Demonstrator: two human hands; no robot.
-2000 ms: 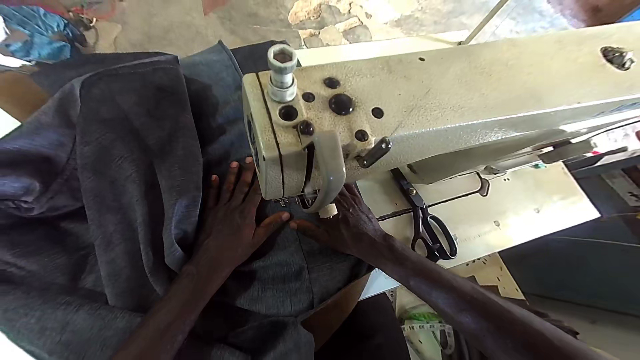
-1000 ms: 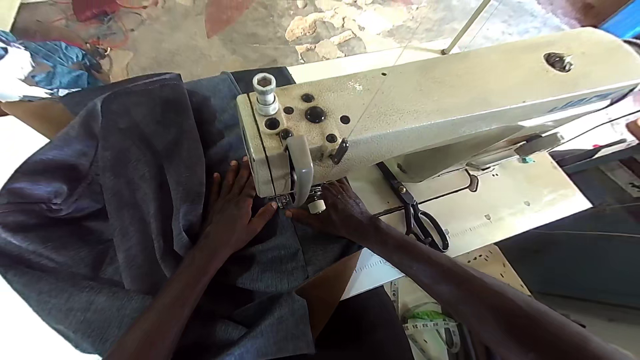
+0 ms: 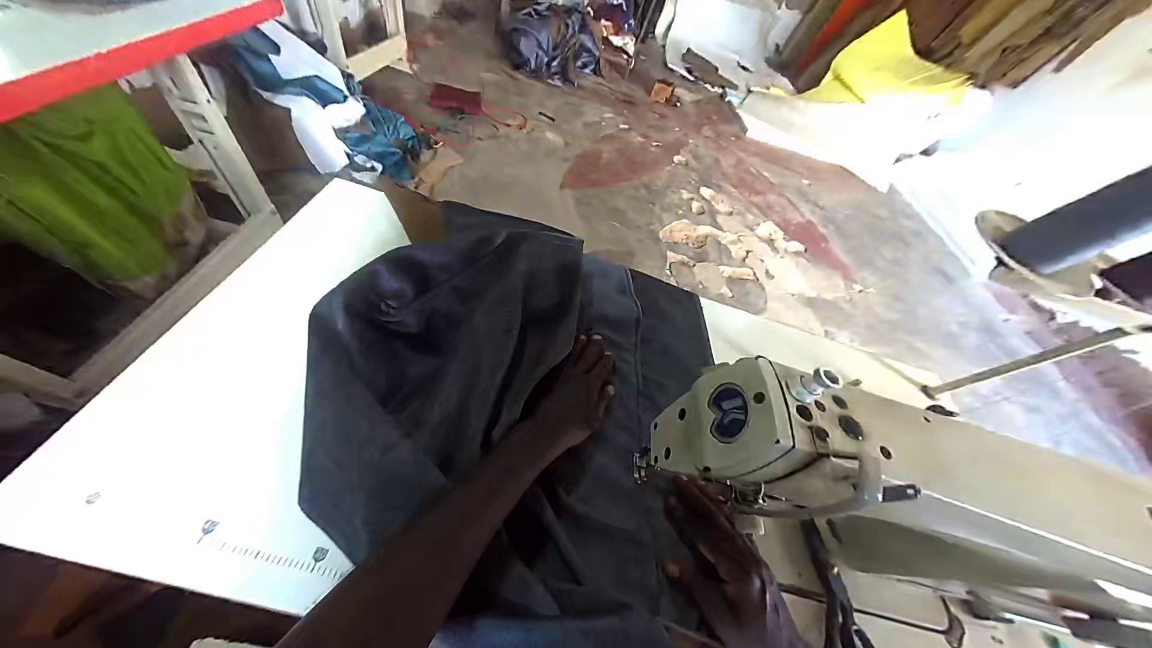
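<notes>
Dark grey denim-like cloth (image 3: pixel 432 360) lies bunched on the white table, with a flatter part under the head of a cream sewing machine (image 3: pixel 756 423). A seam line runs along the flat part, left of the machine head. My left hand (image 3: pixel 576 391) rests on the cloth left of the presser foot (image 3: pixel 641 463), fingers extended and partly beside a fold. Close to the needle area on its near side, my right hand (image 3: pixel 729 567) lies on the cloth, fingers stretched forward. Black-handled scissors (image 3: pixel 837 594) lie under the machine arm, partly cut off by the lower edge.
The white tabletop (image 3: pixel 180 450) bears a printed ruler scale near its front edge. Green cloth (image 3: pixel 90 180) hangs by a wooden frame at left. Blue and white cloths (image 3: pixel 378 135) lie beyond the table. A metal rod (image 3: pixel 1035 360) rises behind the machine.
The view has swung far to the left. My left hand has moved farther up the cloth, away from the presser foot; my right hand remains beside the machine head.
</notes>
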